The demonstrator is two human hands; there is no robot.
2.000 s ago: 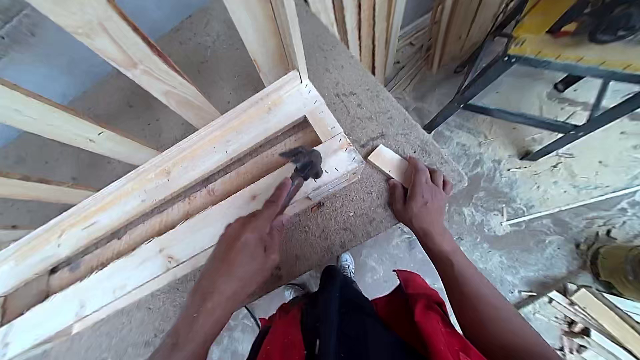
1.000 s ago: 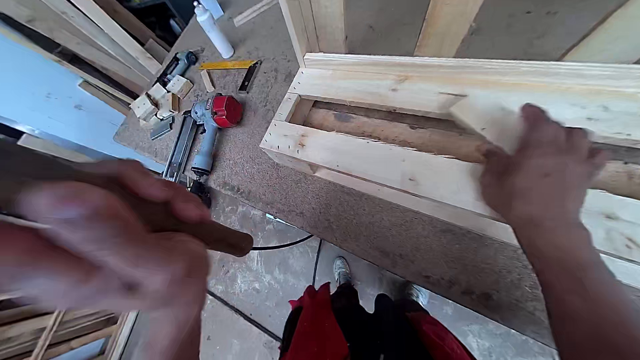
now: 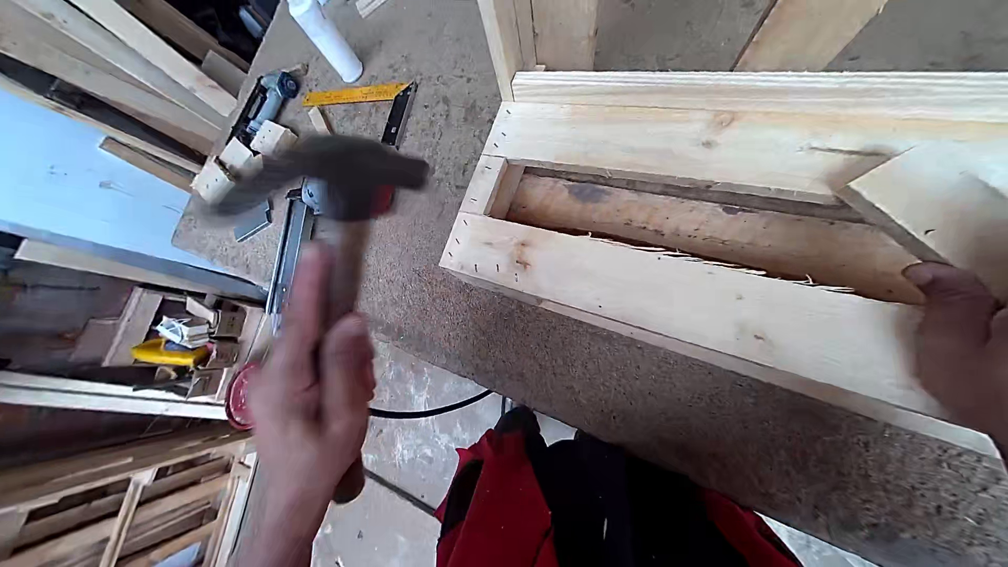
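Observation:
My left hand is closed round the wooden handle of a claw hammer, held up over the bench left of the frame and blurred. At the right edge, my right hand holds a short pine board that lies slantwise across the slot of a pine frame. The hand's far side is cut off by the view. Nails or staples stud the frame's left end, and splinters edge its slot, in which a rounded wooden piece shows.
On the bench lie a yellow try square, a white bottle, wood blocks and a nail gun partly behind the hammer. Slats rise behind the frame. A black hose hangs below the bench edge.
The view has swung round from the frame's other end since two seconds ago. In the last second the hammer's head has come up into sight. The short board remains in my right hand over the slot.

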